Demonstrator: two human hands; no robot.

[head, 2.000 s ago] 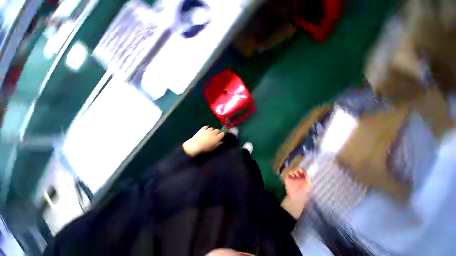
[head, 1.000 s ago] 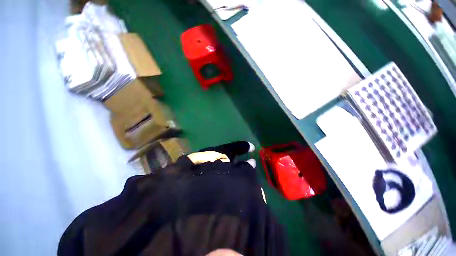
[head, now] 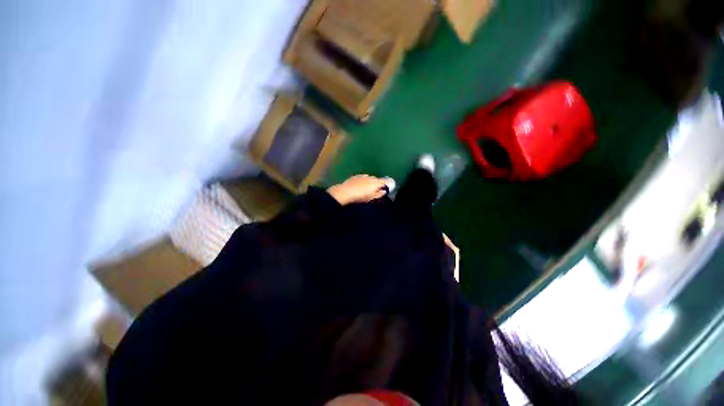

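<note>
My left hand (head: 360, 189) is a small, blurred shape at the front of my dark clothing. No held object shows, and its finger pose is unclear. Only a thin sliver of my right hand (head: 452, 255) shows at the right side of my clothing; its fingers are hidden. Nearest ahead on the left, an open brown carton (head: 323, 170) holds a grey, finely patterned block. A larger carton (head: 361, 47) with a dark slot stands beyond it. A red plastic stool (head: 556, 131) lies to the right on the green floor.
A pale wall (head: 103, 143) runs along the left. Another open carton (head: 147, 273) with whitish layered sheets stands beside me at the left. A curved workbench (head: 568, 317) with a white surface and blurred items runs along the right. Green floor (head: 397, 119) lies between.
The view has turned and shifted. The cartons appear larger and higher, the bench has moved to the lower right, and one red stool shows instead of two. My right hand now shows as a sliver.
</note>
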